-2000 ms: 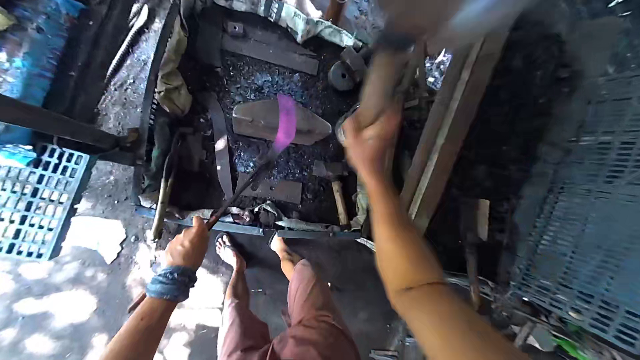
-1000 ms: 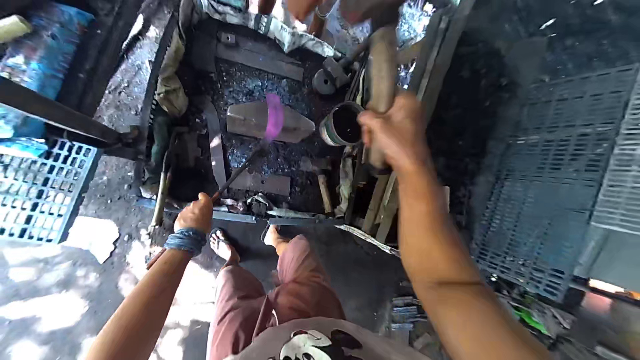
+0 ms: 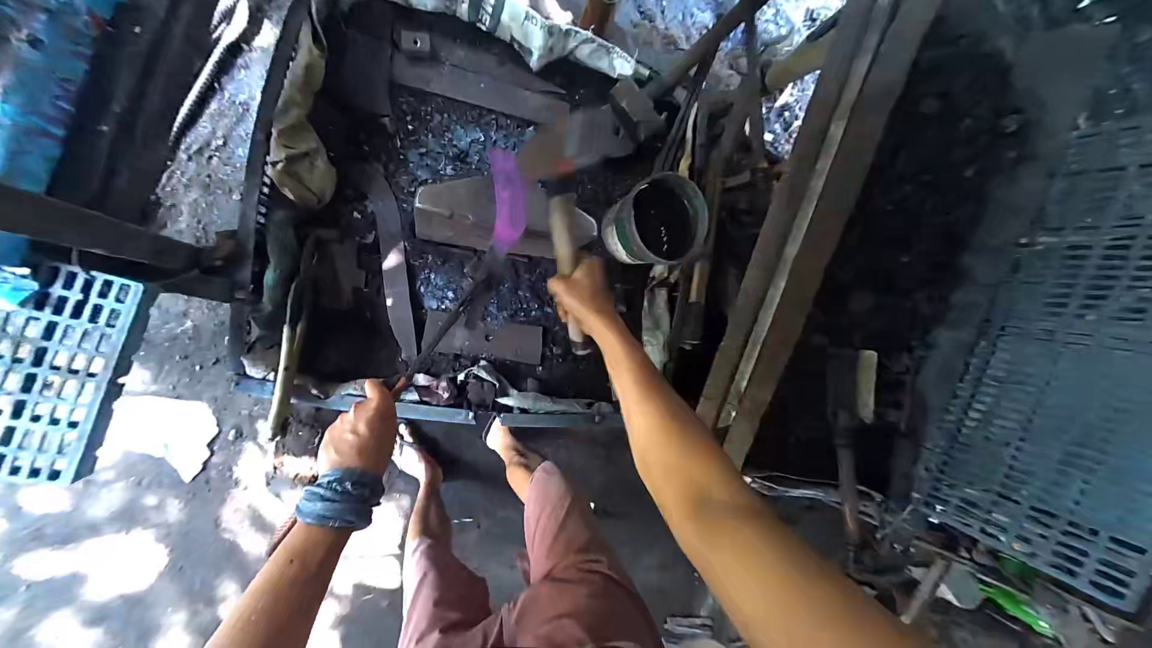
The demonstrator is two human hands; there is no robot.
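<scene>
My left hand (image 3: 358,434), with a blue cloth band at its wrist, grips the handle of long dark tongs (image 3: 450,326). At their far end a curved, glowing purple-pink metal piece (image 3: 508,202) lies across the steel anvil block (image 3: 454,214). My right hand (image 3: 585,295) is closed round the wooden handle of a hammer (image 3: 564,234). The hammer's head is blurred and hangs over the anvil's right part, just right of the glowing piece. Whether head and piece touch I cannot tell.
A bucket of dark liquid (image 3: 666,220) stands right of the anvil. Flat steel bars (image 3: 486,340) lie round it in the framed bed. Long beams (image 3: 792,225) run along the right side. Plastic crates (image 3: 63,369) are at far left and right. Another hammer (image 3: 846,405) is at lower right.
My right hand has brought the hammer down from above and to the right, over the anvil. My left hand still holds the tongs, with the glowing piece on the anvil.
</scene>
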